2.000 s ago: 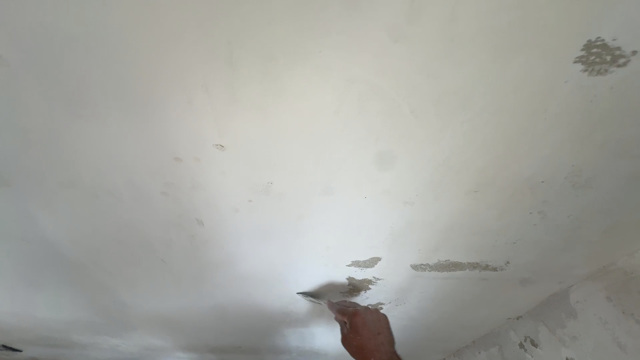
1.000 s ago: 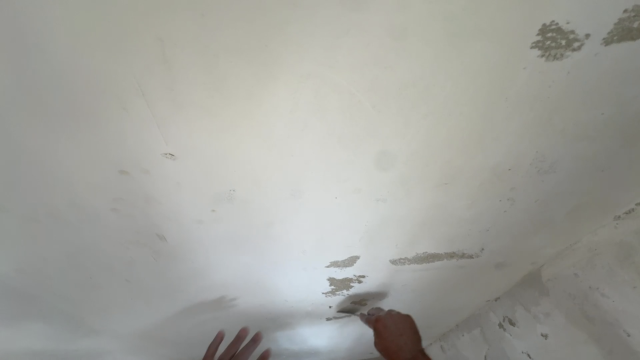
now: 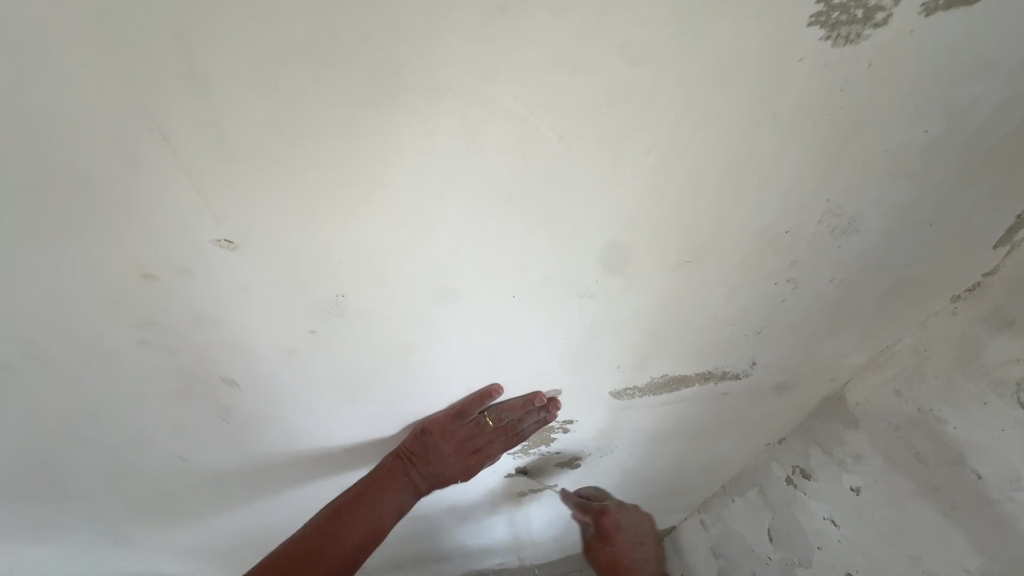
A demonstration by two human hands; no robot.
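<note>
My right hand (image 3: 620,528) grips a scraper (image 3: 542,483), probably a putty knife, whose thin blade points left at the white plaster surface (image 3: 448,184). Around the blade lie small grey-brown bare patches (image 3: 570,462). Up and to the left of it, my left hand (image 3: 480,428) is stretched out flat against or close to the surface, fingers pointing right, a ring on one finger, holding nothing. Its fingertips partly cover a bare patch (image 3: 547,437). The handle of the tool is hidden in my right fist.
A long bare strip (image 3: 680,383) runs to the right of my hands. Rough patches (image 3: 852,18) show at the top right. An adjoining wall (image 3: 904,456) with flaking paint meets the surface along a slanting edge at the lower right. A small chip (image 3: 225,244) is on the left.
My left hand, only fingertips at the bottom edge one second ago and out of view before that, has come up beside the patches. My right hand still holds the scraper near them.
</note>
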